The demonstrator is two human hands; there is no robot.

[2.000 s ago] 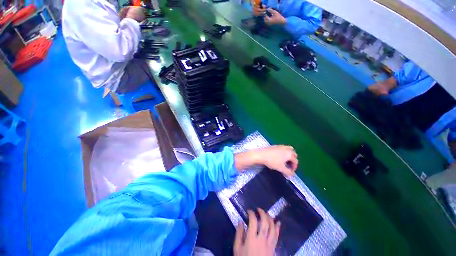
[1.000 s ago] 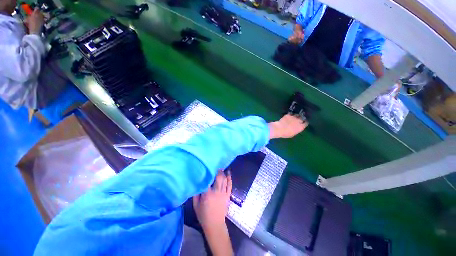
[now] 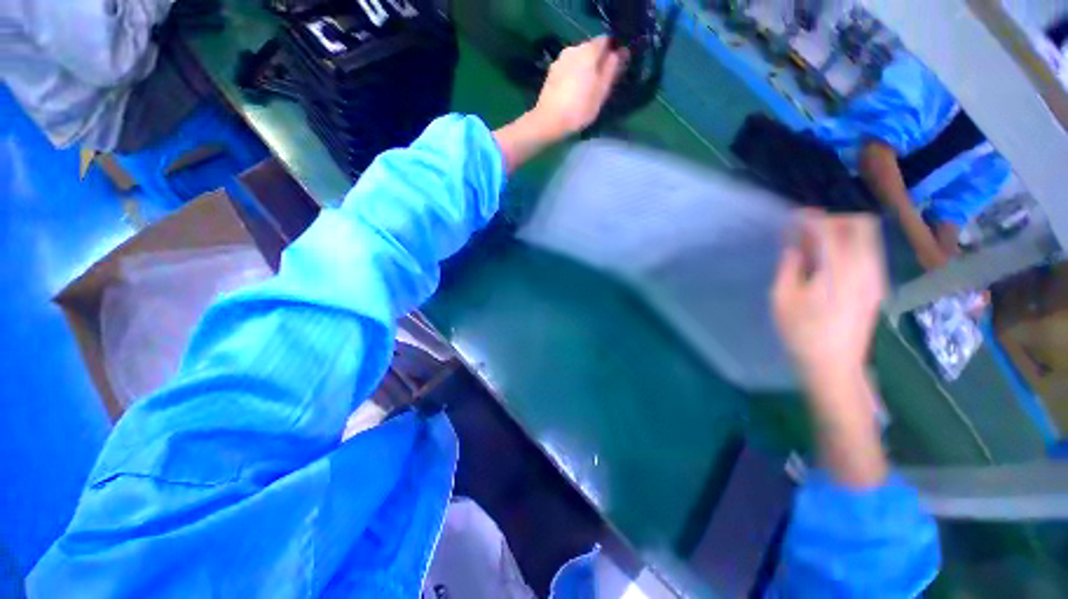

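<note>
My right hand (image 3: 829, 287), blurred, pinches the right end of a pale protective sheet (image 3: 673, 240), which hangs raised above the green bench. My left hand (image 3: 574, 88) reaches out at the top centre, its fingers closed on a black bracket part (image 3: 638, 64). The part is blurred and partly cut off by the top edge. A dark panel (image 3: 738, 515) lies at the lower right, partly behind my right sleeve. The slotted panel seen earlier cannot be made out.
A tall stack of black bracket frames (image 3: 369, 70) stands at the upper left. An open carton (image 3: 223, 222) with translucent sheets is beside the bench (image 3: 562, 363). A person's arm (image 3: 896, 193), a white post (image 3: 972, 275) and a clear bag (image 3: 951, 334) are at the right.
The view has shifted. My right hand has left the panel and raised the sheet off the bench. My left hand has moved towards the stack side, with a black part at its fingers.
</note>
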